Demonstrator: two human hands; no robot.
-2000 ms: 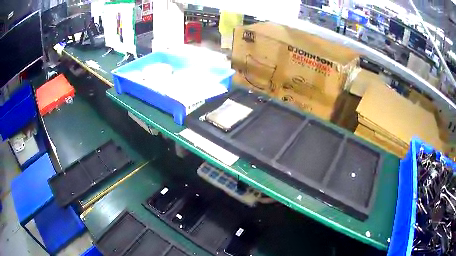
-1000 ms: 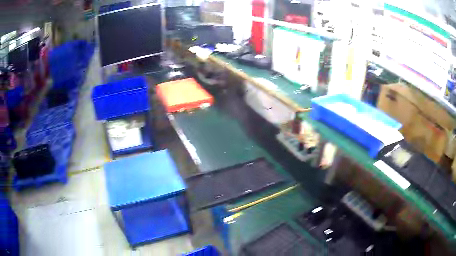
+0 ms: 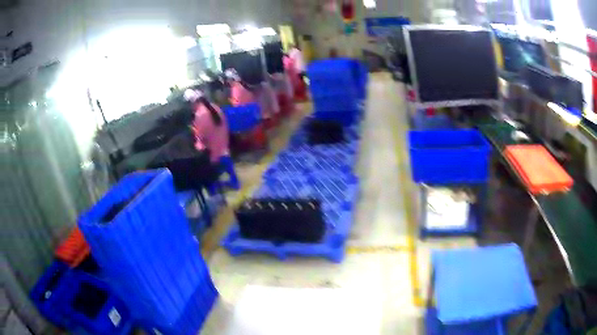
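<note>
Neither of my hands is in the picture. Nearest in front is a tall stack of blue plastic bins (image 3: 147,255) at the lower left. A light-blue topped stool or small stand (image 3: 481,281) is at the lower right. Between them, further off, blue lattice pallets (image 3: 307,170) lie on the floor. A black stack, likely trays (image 3: 281,220), sits on their near end, and a smaller black stack (image 3: 326,131) sits further back. The view is blurred.
Several workers in pink smocks (image 3: 209,131) sit or stand along the left line. A blue bin (image 3: 450,156) rests on a cart at right. An orange-red basket (image 3: 537,168) is on the green bench (image 3: 576,229). Yellow lines mark the floor.
The view has swung far left, from the bench with the black trays and binder-clip bin to the aisle. Those trays are out of view; the pallets, workers and tall bin stack now show.
</note>
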